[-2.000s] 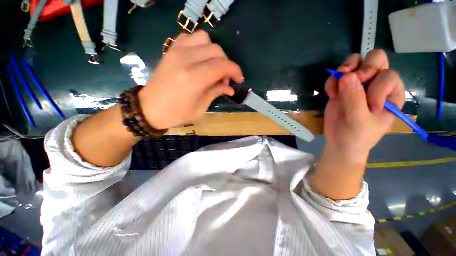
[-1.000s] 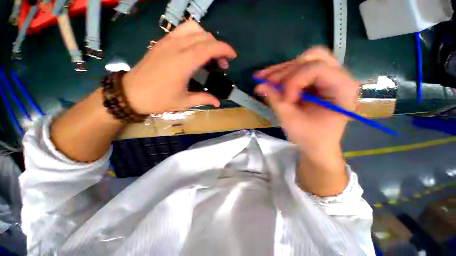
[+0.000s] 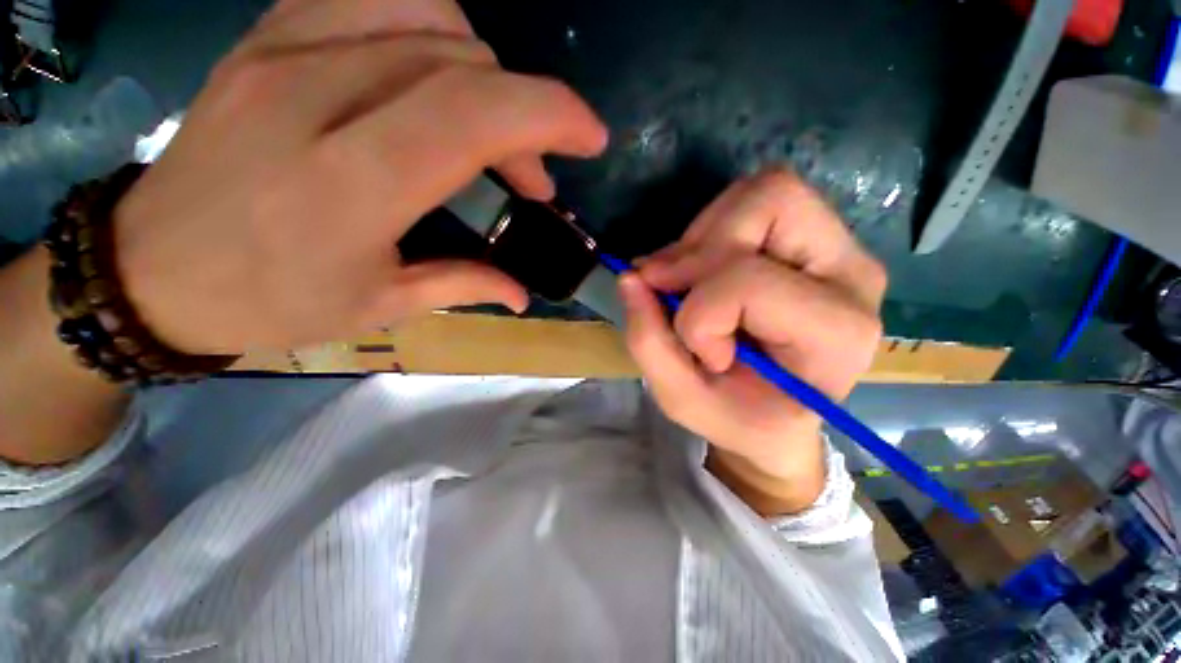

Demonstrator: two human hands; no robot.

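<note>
A smartwatch (image 3: 545,249) with a black glossy face and thin gold-looking rim lies tilted between my hands, above the bench's near edge. My left hand (image 3: 324,194) holds it from the left, with a pale strap half partly hidden in the palm. Another pale strap part (image 3: 604,293) runs from the case under my right fingers. My right hand (image 3: 764,304) grips a blue stick (image 3: 861,434) like a pen. The stick's tip is at the case's right edge, by the strap joint.
A pale holed strap (image 3: 991,149) lies at the right, near a red piece (image 3: 1096,18). A whitish container (image 3: 1114,149) and another blue stick (image 3: 1094,298) are at far right. A cardboard strip (image 3: 518,347) lines the near edge. Gold buckles (image 3: 36,52) show top left. Cartons (image 3: 1036,518) stand below right.
The blue stick's tip has come from away on the right to the watch case. Both hands are now close together. The view has shifted, and most of the red tray's straps have left the picture.
</note>
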